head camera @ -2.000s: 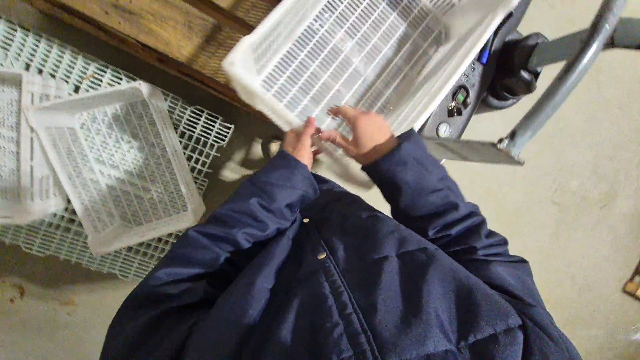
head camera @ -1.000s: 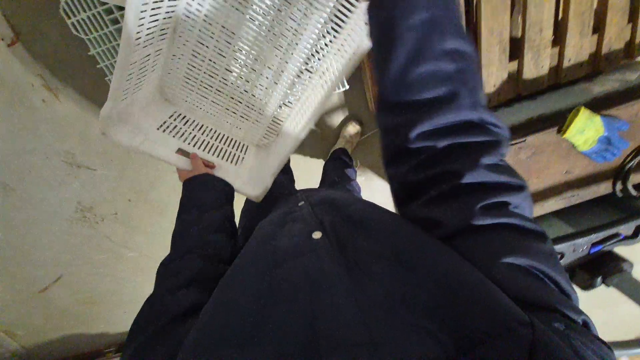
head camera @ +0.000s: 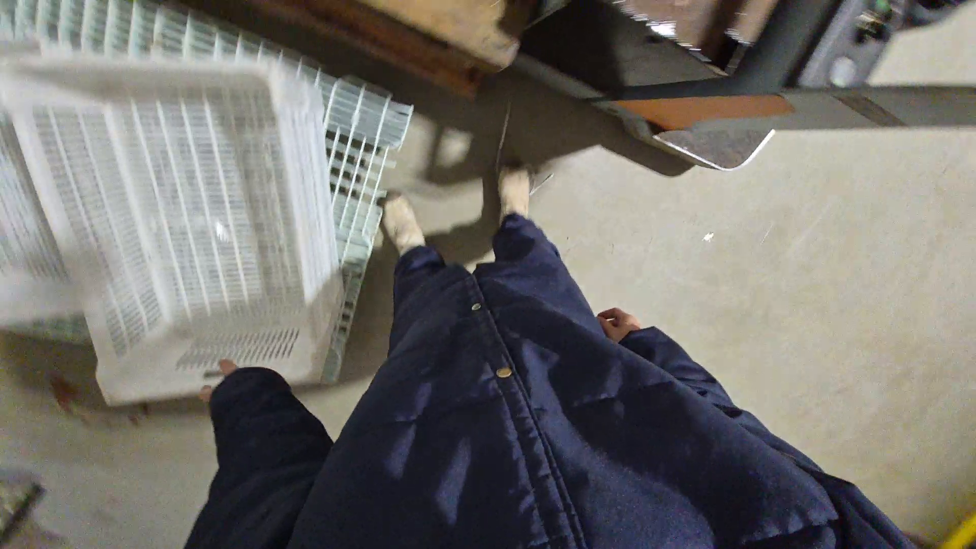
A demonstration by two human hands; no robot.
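Note:
A white slatted plastic crate (head camera: 191,221) lies at the left, over a pale green plastic grate (head camera: 354,152). My left hand (head camera: 221,375) is at the near end wall of this crate, by its handle slot, with most of the hand hidden by the dark sleeve; how firmly it grips cannot be told. Further left, partly under or behind that crate, another white crate (head camera: 27,229) shows, blurred. My right hand (head camera: 618,324) hangs beside the jacket at my right side, near no object, with its fingers partly curled and partly hidden.
A wooden pallet (head camera: 450,30) borders the top middle. At the upper right, a grey metal frame (head camera: 816,103) with a metal plate (head camera: 717,146) juts over the concrete floor (head camera: 762,252). Something yellow (head camera: 964,534) shows at the lower right corner. My feet stand beside the grate.
The view has swung widely. One second ago my left hand held a white crate in front of me; now it is at a crate over the grate. My right hand is now down at my side.

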